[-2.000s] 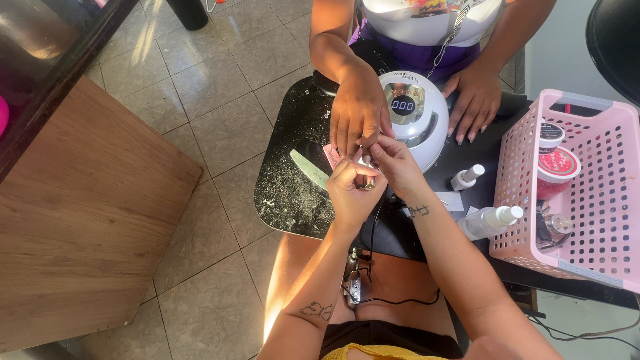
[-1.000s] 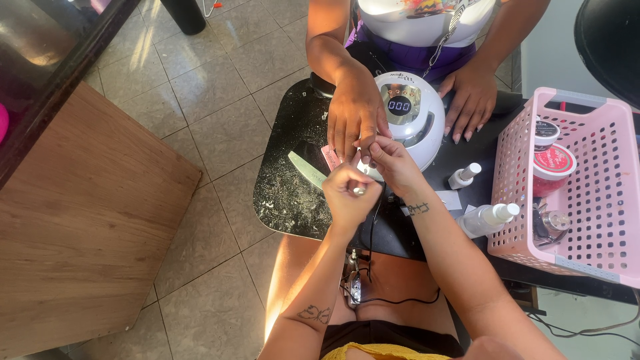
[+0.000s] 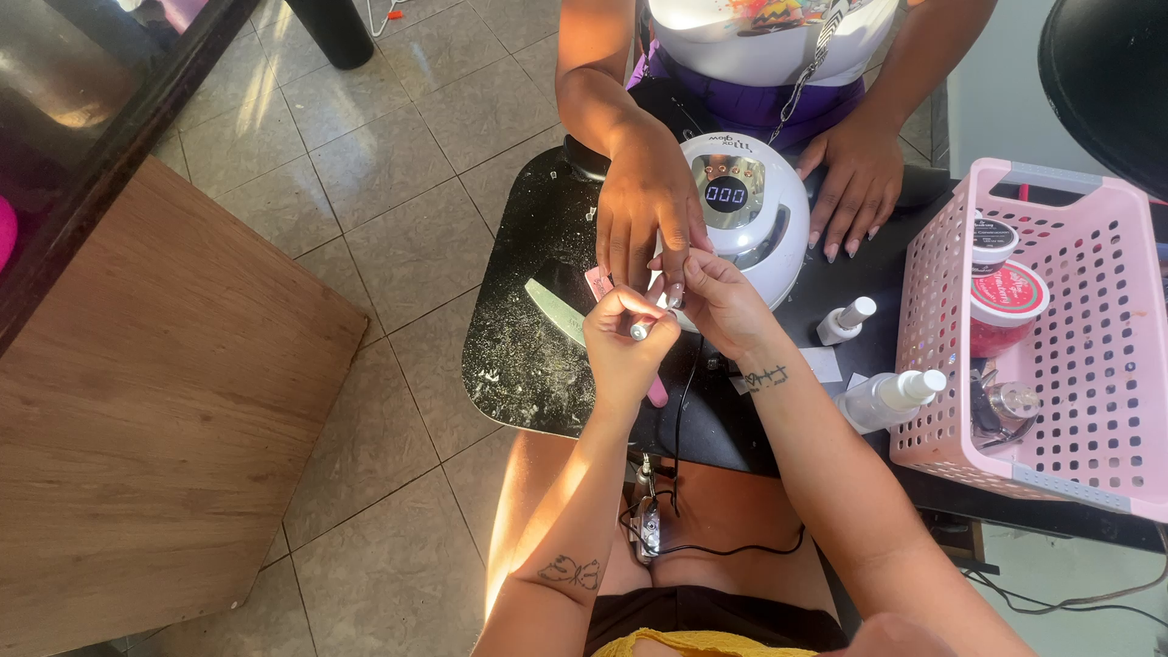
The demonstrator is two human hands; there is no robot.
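My left hand (image 3: 630, 342) grips a slim white pen-like tool (image 3: 641, 328), its end pointing up at the camera and its tip hidden at the other person's fingernail. Pinched between the thumb and fingers of my right hand (image 3: 730, 301) is a finger of that person's hand (image 3: 646, 205), which lies palm down beside a white nail lamp (image 3: 753, 219) with a lit display. Left of my left hand, a pale curved nail file (image 3: 555, 312) rests on the dusty black table (image 3: 511, 365). A pink card-like piece (image 3: 599, 283) lies under the other person's fingertips.
A white-capped bottle (image 3: 846, 321) and a clear pump-type bottle (image 3: 890, 400) stand right of my right forearm. Beyond them a pink perforated basket (image 3: 1086, 365) holds jars, including a red one (image 3: 1004, 306). A black cable (image 3: 680, 429) hangs over the near edge. The person's other hand (image 3: 849, 187) rests beside the lamp.
My left hand and the tool in it have tilted slightly, so the tool's end now faces more toward the camera. The rest has not plainly changed.
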